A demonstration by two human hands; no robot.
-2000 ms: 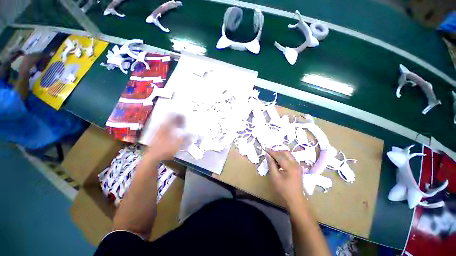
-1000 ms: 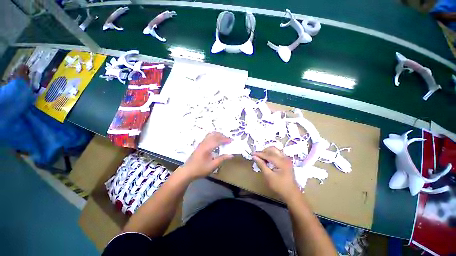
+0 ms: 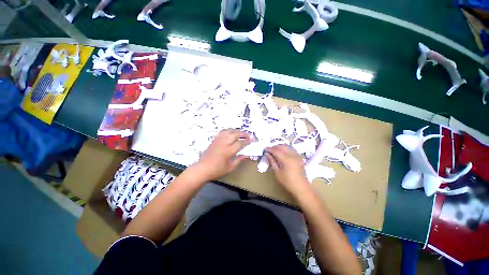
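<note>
A heap of small white plastic parts point(image 3: 214, 110) lies over the pale work sheet point(image 3: 155, 126) and the cardboard pad point(image 3: 359, 188). My left hand point(image 3: 221, 153) is at the front edge of the heap, thumb and fingers closed around a small white part point(image 3: 251, 148). My right hand point(image 3: 285, 164) is just to its right, fingertips pinched at the same white piece or one touching it; glare hides the exact shape. A larger white curved headband point(image 3: 321, 145) lies in the heap to the right of my right hand.
Beyond the bench, headbands point(image 3: 239, 35) stand spaced along the green belt point(image 3: 364, 43). A spare headband point(image 3: 423, 161) lies at right by a red-and-black sheet point(image 3: 466, 225). A red sheet point(image 3: 122, 110) and white headbands point(image 3: 113, 58) are at left. An open carton point(image 3: 88, 169) stands below.
My left hand came from the left to meet my right hand at the heap's front edge; both now hold close together over a white part. The whole view has shifted slightly.
</note>
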